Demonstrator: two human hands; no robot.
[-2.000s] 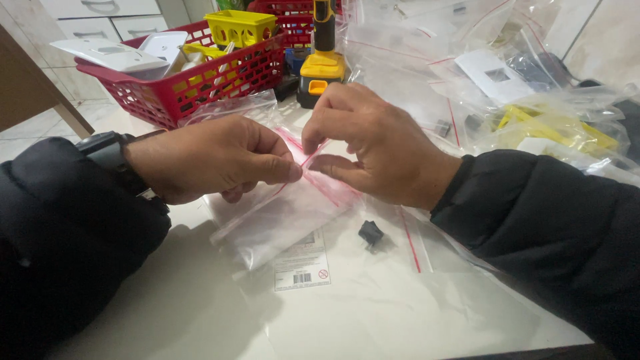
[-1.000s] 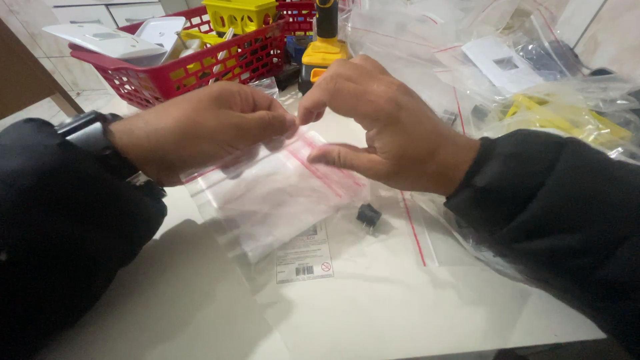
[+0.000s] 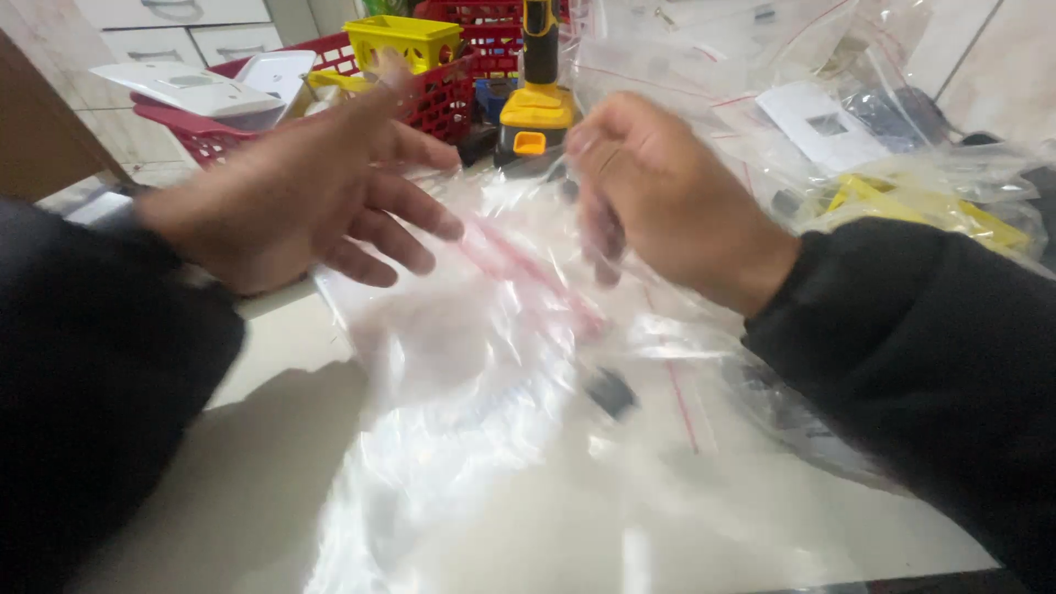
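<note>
My left hand (image 3: 330, 181), blurred, has its fingers spread and holds nothing, at the upper left edge of a clear zip bag. My right hand (image 3: 652, 181) is curled, its fingertips bent down at a clear plastic bag (image 3: 445, 371) that spreads over the white table; the bag looks pinched in those fingers. Blurred pink zip strips show on plastic between the two hands. A small black part (image 3: 610, 393) lies right of the bag's middle, seen partly through plastic. Another bag with a red zip line (image 3: 683, 404) lies under my right forearm.
A red plastic basket (image 3: 194, 136) with white plates and a yellow box (image 3: 404, 41) stands at the back left. Beside it is a yellow and black cordless tool (image 3: 536, 107). Clear bags with a white paper (image 3: 821, 128) and yellow parts (image 3: 932, 210) pile up at the right.
My left hand has let go of the plastic and opened, its fingers spread. A clear bag now spreads toward me over the place where the printed label showed.
</note>
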